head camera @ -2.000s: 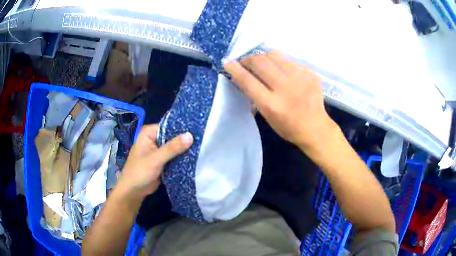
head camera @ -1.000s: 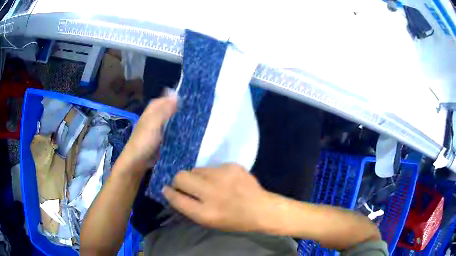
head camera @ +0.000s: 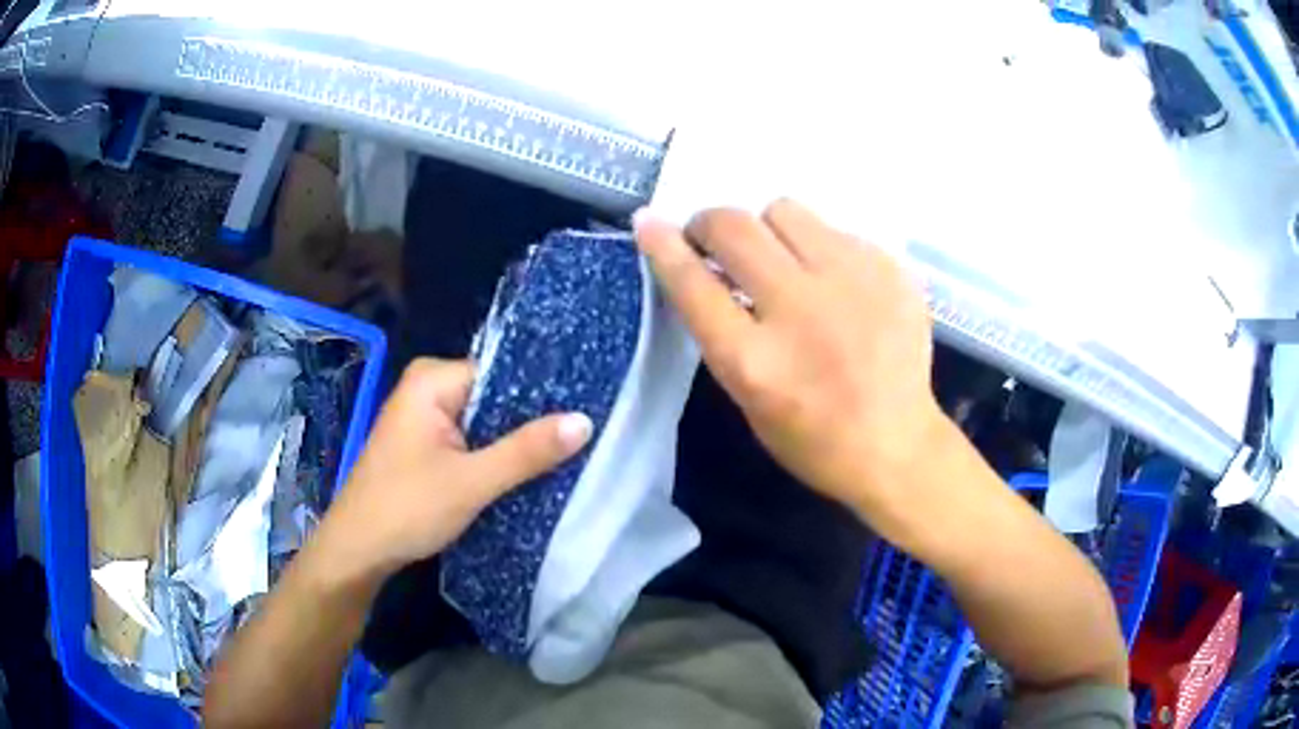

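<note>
A stack of speckled navy pieces (head camera: 549, 342) lies over my lap, with several layered edges along its left side. A pale lining piece (head camera: 606, 548) is attached along its right side and hangs in a soft fold. My left hand (head camera: 442, 463) grips the stack from the left, thumb on top. My right hand (head camera: 798, 342) is at the stack's top right corner by the table edge, fingertips together on the corner. Something small shows between its fingers, but I cannot tell what it is.
The white table (head camera: 855, 86) with a printed ruler scale (head camera: 428, 114) curves across ahead. A blue crate (head camera: 214, 271) of grey, tan and white cut pieces is at left. A blue mesh basket (head camera: 898, 627) and a red basket (head camera: 1190, 641) are at lower right. A pale strip (head camera: 1078, 463) hangs from the table.
The navy strip no longer extends onto the tabletop. My right hand has moved from the stack's lower end up to its top corner, and my left thumb is now on top of the stack.
</note>
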